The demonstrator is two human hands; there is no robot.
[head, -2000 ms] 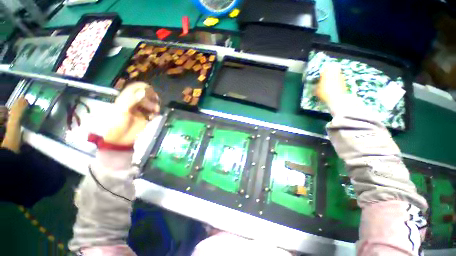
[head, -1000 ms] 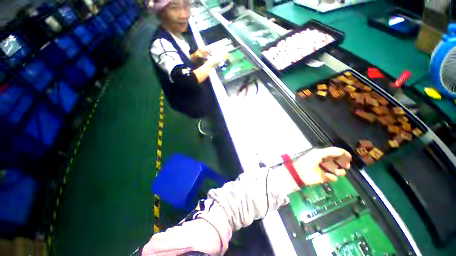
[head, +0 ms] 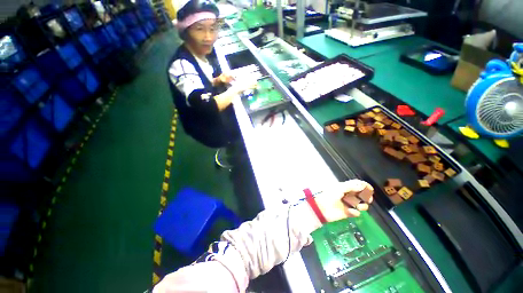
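Observation:
My left hand, with a red wrist band and dark cord, is closed around brown square blocks, palm side up. It is over the upper end of a green circuit board in a black carrier. A second green board is cut off by the bottom edge. A black tray of square blocks lies beyond my hand, with orange-brown blocks heaped along its far side. My right hand is out of the picture.
A person sits at the line, hands at another green board. Dark-handled tools lie on the line. A tray of pale pieces, a black tray, a blue fan and a blue stool stand around.
The view has swung left along the line, and my right hand, earlier at the tray of white-and-green pieces, has left the picture. My left hand still holds the blocks.

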